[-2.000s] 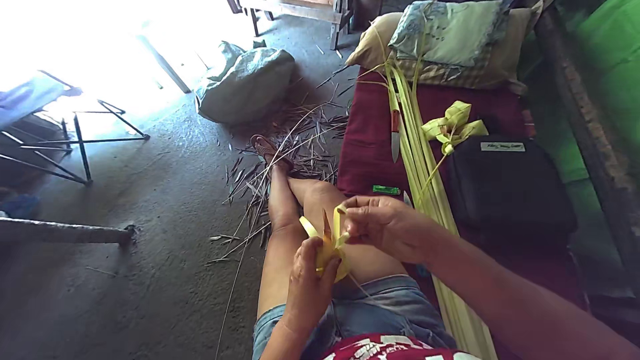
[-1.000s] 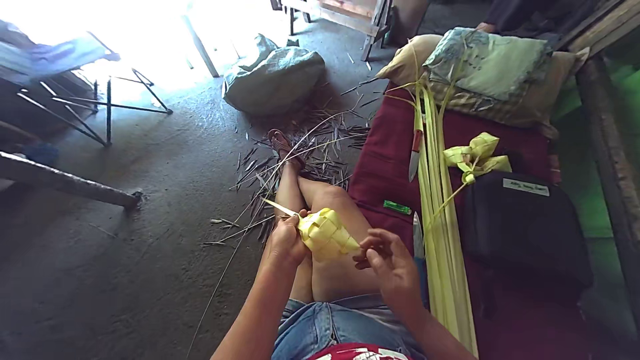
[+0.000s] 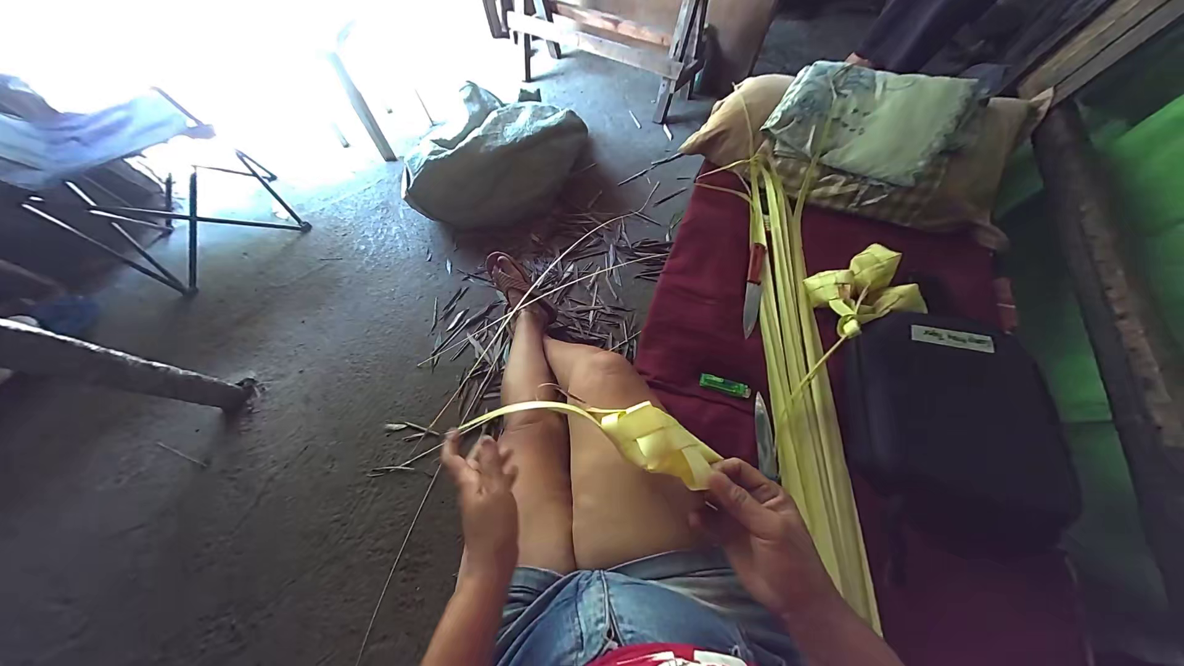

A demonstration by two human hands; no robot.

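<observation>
A woven pouch of yellow palm leaf strips (image 3: 655,442) is over my thighs, gripped at its lower right corner by my right hand (image 3: 751,518). A long loose strip runs from its upper left end toward my left hand (image 3: 486,495), whose fingers are apart, close to the strip; whether they touch it I cannot tell. On the dark red cloth (image 3: 689,314) at my right lie long pale leaf strips (image 3: 800,370), a knife with a red handle (image 3: 754,289), a second blade (image 3: 764,439), a green lighter (image 3: 724,385) and a bunch of woven leaf pieces (image 3: 865,289).
A black case (image 3: 957,425) lies right of the strips, with a pillow (image 3: 962,190) and folded cloth (image 3: 874,120) beyond. Leaf scraps (image 3: 592,296) litter the floor by my feet. Ahead sits a large sack (image 3: 499,162); a folding chair (image 3: 191,222) and a pole (image 3: 120,370) are left.
My left hand, at the woven pouch a second ago, is now apart from it on the left. My right hand now grips the pouch's corner, and the loose strip stretches out to the left.
</observation>
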